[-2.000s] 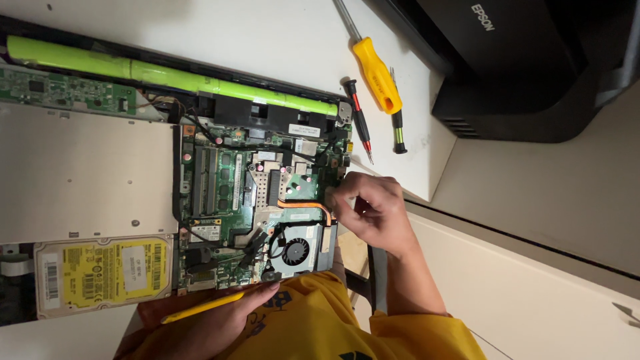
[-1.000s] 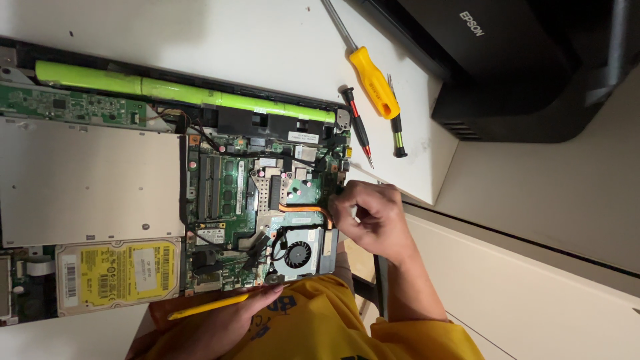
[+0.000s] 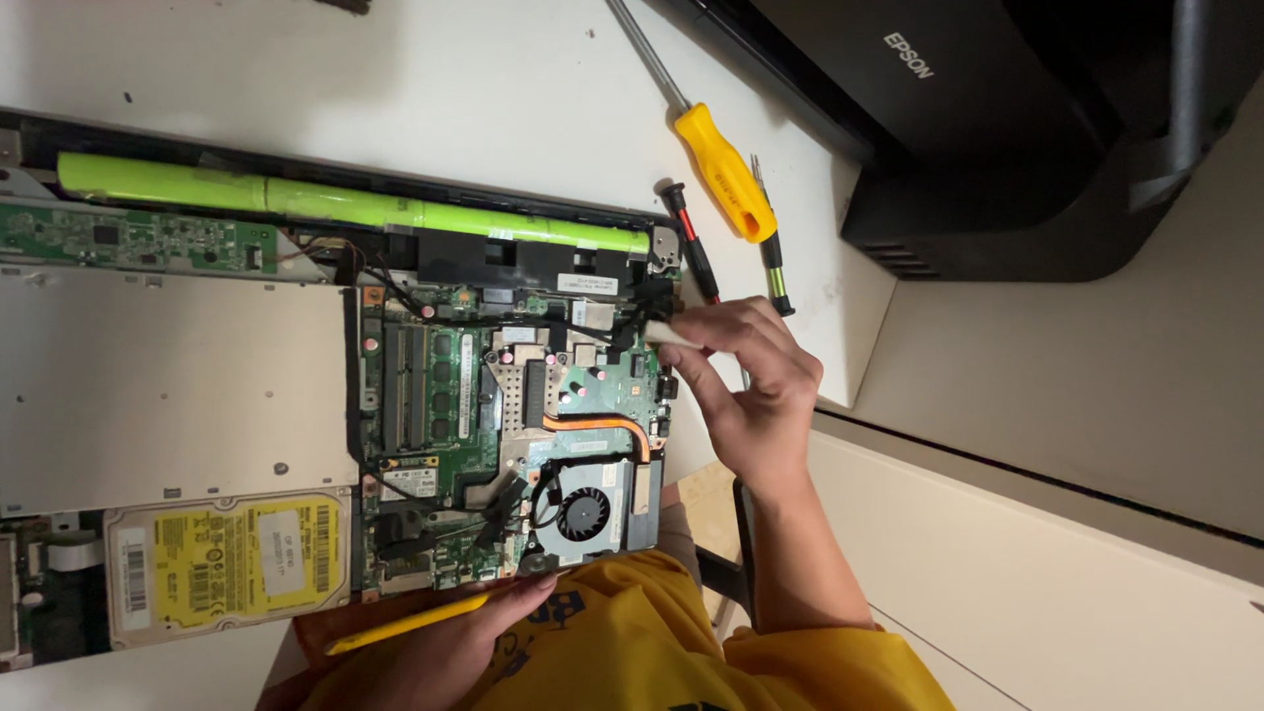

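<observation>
An opened laptop base (image 3: 533,395) lies on a white table, its motherboard, copper heat pipe (image 3: 602,423), cooling fan (image 3: 583,513) and hard drive (image 3: 232,563) exposed. My right hand (image 3: 760,385) pinches a small whitish piece (image 3: 673,336), perhaps cloth or paper, between thumb and fingers at the board's right edge, beside black cables. Below the near edge of the laptop, my left hand (image 3: 464,632) holds a slim yellow tool (image 3: 405,624), with a fingertip near the fan corner. Part of the left hand is cut off by the frame.
A yellow-handled screwdriver (image 3: 726,173) and a precision screwdriver with a red and black handle (image 3: 691,242) lie beyond my right hand. Another small screwdriver with a green band (image 3: 775,262) lies by them. A black Epson printer (image 3: 987,158) stands at the upper right. A long green tube-like part (image 3: 346,202) spans the laptop's far side.
My right hand has moved from beside the heat pipe's end up along the board's right edge, and the whitish piece now shows in its fingers. My left hand stays below the laptop with the yellow tool.
</observation>
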